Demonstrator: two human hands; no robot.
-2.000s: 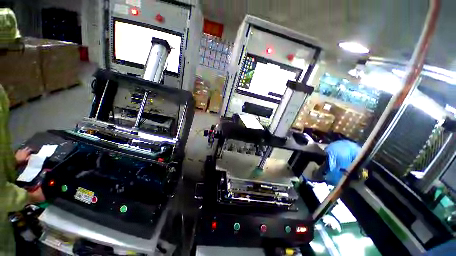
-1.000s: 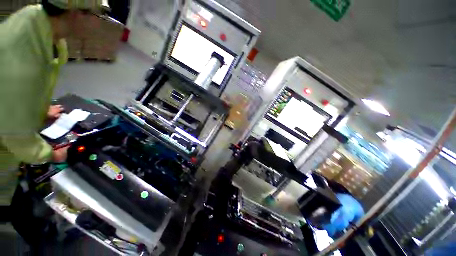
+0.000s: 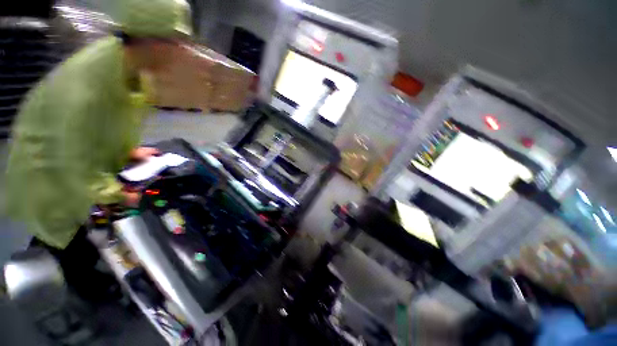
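Observation:
The nearer test fixture [image 3: 379, 284] is at the lower centre right, badly blurred and cut off by the bottom edge. Its press cylinder [image 3: 497, 233] slants up in front of a cabinet's bright screen. A blurred skin-toned shape [image 3: 436, 317] lies at the fixture's bottom right, beside a dark shape. It may be my right hand, but its fingers and anything in it cannot be made out. My left hand is not in view.
A person in a yellow-green smock [image 3: 74, 128] leans over the left fixture [image 3: 210, 250], hands near a white paper [image 3: 154, 166]. Test cabinets [image 3: 473, 101] stand behind. Brown cartons [image 3: 196, 78] are at the back left. A stool [image 3: 34, 274] is at lower left.
The view has tilted and swung left; the fixtures and cabinets sit farther right and the person in the smock shows more fully. The skin-toned and dark shapes appeared at the nearer fixture.

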